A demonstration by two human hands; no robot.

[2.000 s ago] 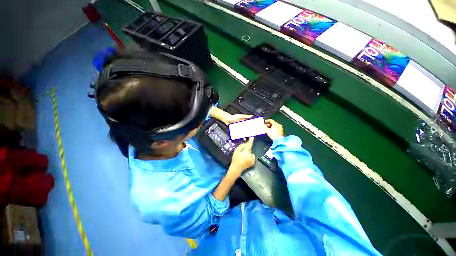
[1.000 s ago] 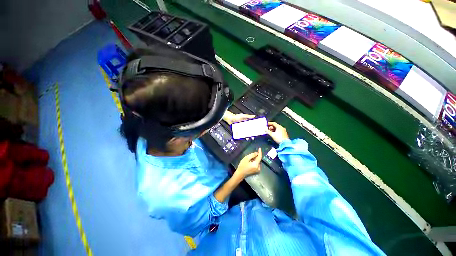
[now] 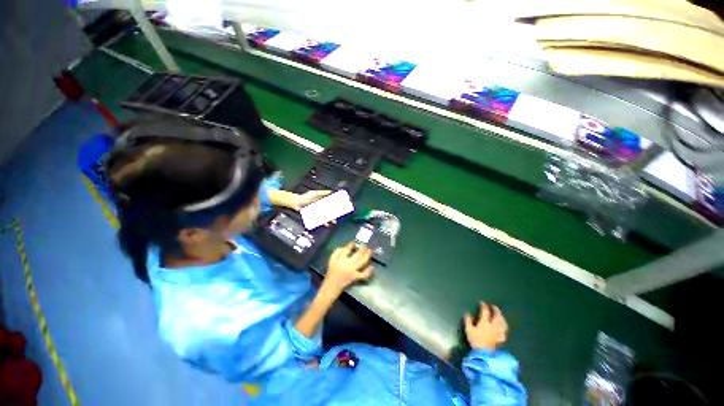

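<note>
My right hand (image 3: 486, 327) rests on the green bench at the lower right, empty, with its fingers a little apart. My left hand is out of the picture. A white-lit phone screen (image 3: 327, 209) lies in the left hand of another person in a blue smock. That person's right hand (image 3: 349, 266) is at the black screen tester (image 3: 379, 252), just right of the screen. A pale ribbon cable (image 3: 390, 224) curls beside the tester. My right hand is well away from the screen and tester.
The other person (image 3: 214, 301) stands close on my left. Black foam trays (image 3: 286, 238) lie near the screen, with more trays (image 3: 369, 127) beyond and a stack (image 3: 190, 99) farther left. Clear plastic bags (image 3: 591, 186) lie at right. Retail boxes (image 3: 548, 119) line the far ledge.
My right hand has let go of the screen's edge and moved down and right to the bench. The other person still holds the lit screen. The view has shifted right.
</note>
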